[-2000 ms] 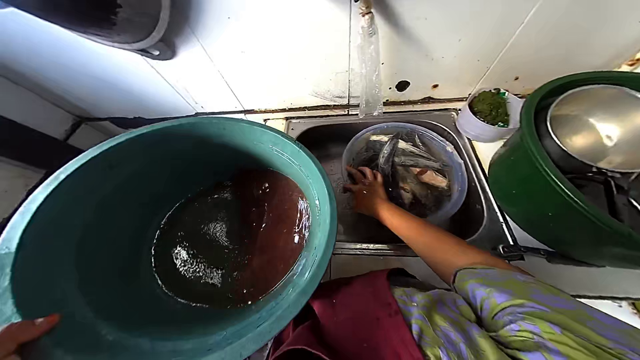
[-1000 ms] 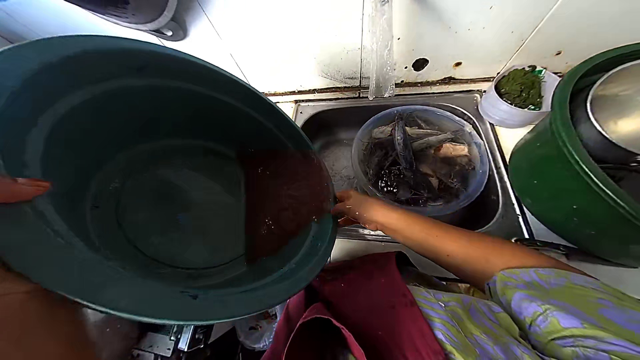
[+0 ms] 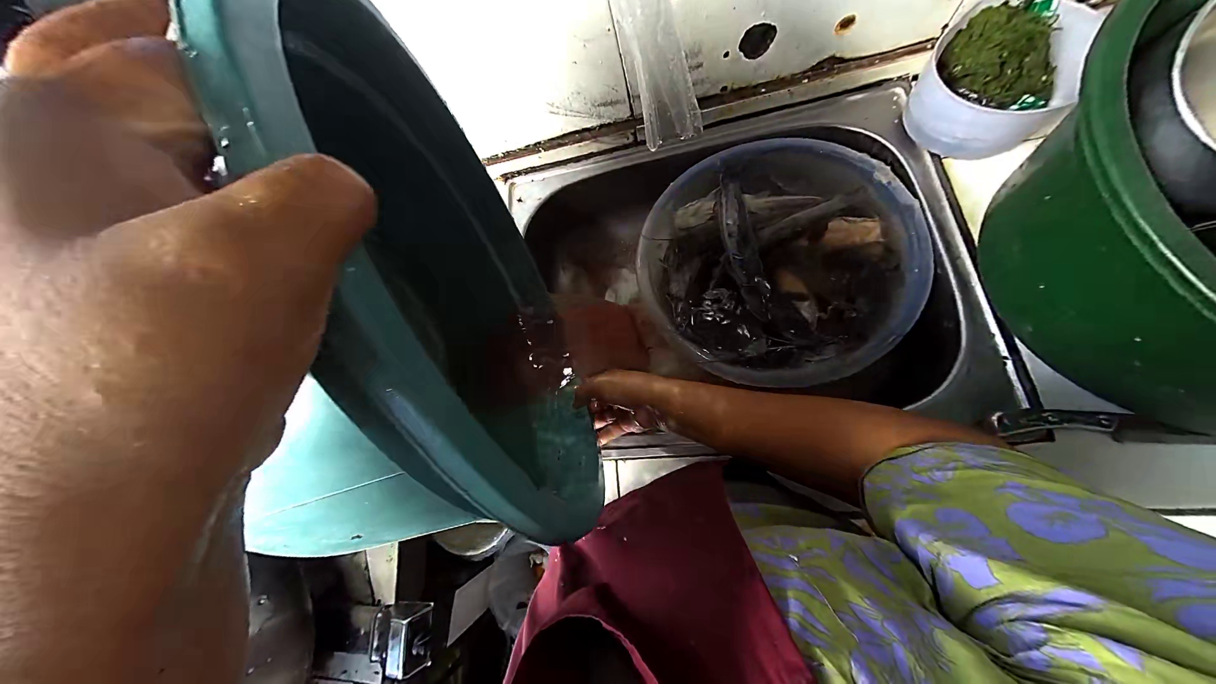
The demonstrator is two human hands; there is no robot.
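My left hand [image 3: 209,218] grips the rim of a large green plastic basin [image 3: 380,418], which is tipped steeply toward the sink. Reddish water [image 3: 589,337] pours over its lower lip into the steel sink [image 3: 936,380]. At that lip, by the sink's front edge, is my right hand [image 3: 617,413]; it touches or supports the basin, its fingers partly hidden. In the sink, right of the stream, stands a clear plastic tub [image 3: 788,366] with several dark fish [image 3: 746,237] lying in water.
A white container of green paste [image 3: 997,57] stands behind the sink's right corner. To the right is a big green bucket [image 3: 1073,247] with metal cookware in it. A knife [image 3: 1064,421] lies on the counter beside it. A clear plastic strip [image 3: 660,76] hangs at the tiled wall.
My left hand has raised its side of the basin, tipping it far more steeply, and water now runs into the sink. My right hand has moved from the clear tub to the basin's lip.
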